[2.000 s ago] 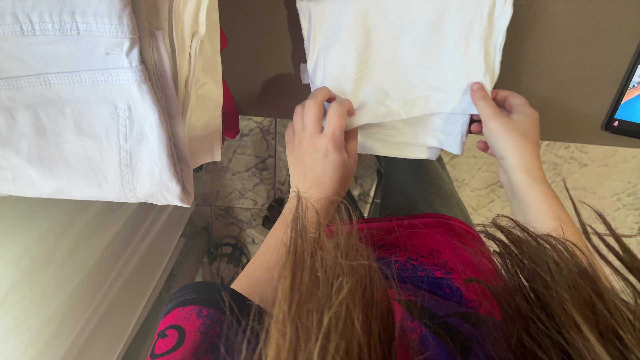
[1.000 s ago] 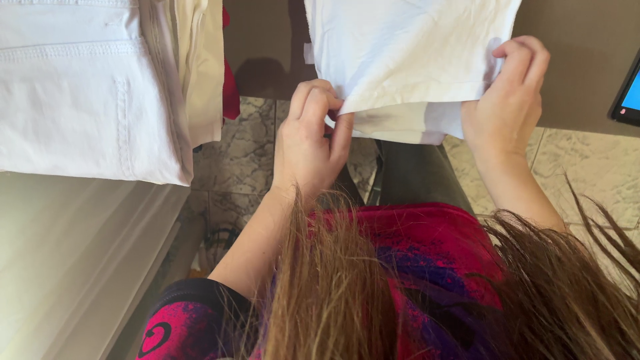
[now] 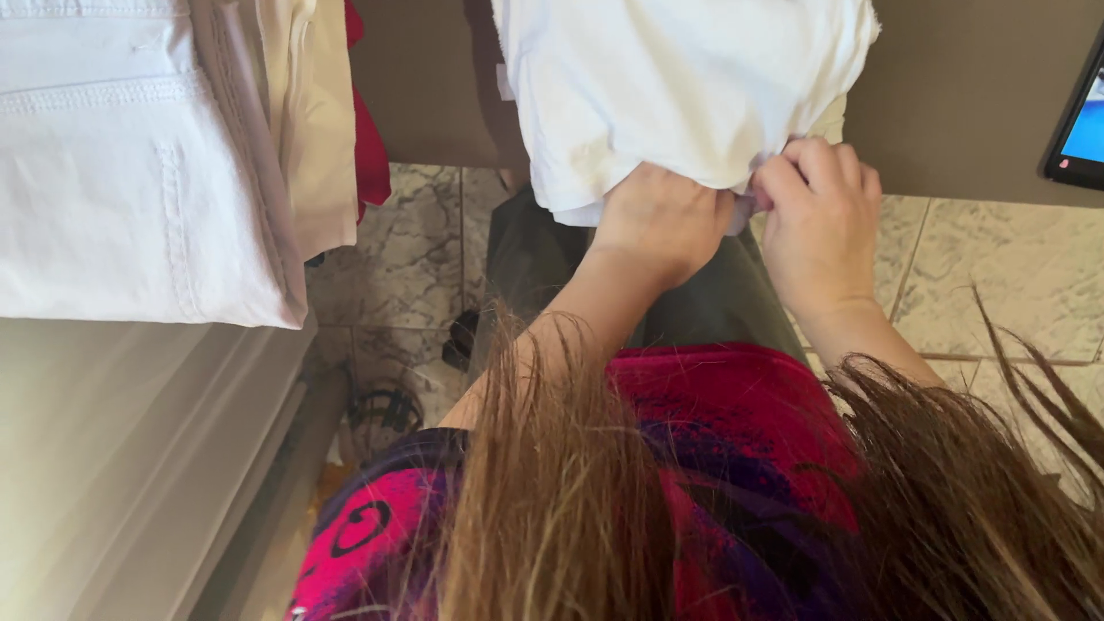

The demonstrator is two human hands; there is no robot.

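A white cloth garment (image 3: 664,78) lies at the top middle, its near part hanging over the edge of a brown surface, bunched and wrinkled. My left hand (image 3: 660,220) is at its lower edge, the fingers hidden under the fabric. Close beside it on the right, my right hand (image 3: 819,194) pinches the garment's lower right edge with bent fingers. A small white tag sticks out at the garment's left side.
Folded white jeans (image 3: 103,190) are at the left, beside beige cloth (image 3: 319,129) and red cloth (image 3: 369,147). The brown surface (image 3: 957,95) holds a device with a lit screen (image 3: 1088,129) at the far right. Strands of long hair hang over the lower view.
My left hand has moved right, its fingers now under the cloth, and my hands are closer together. The garment's lower edge, fairly straight a second ago, is now bunched.
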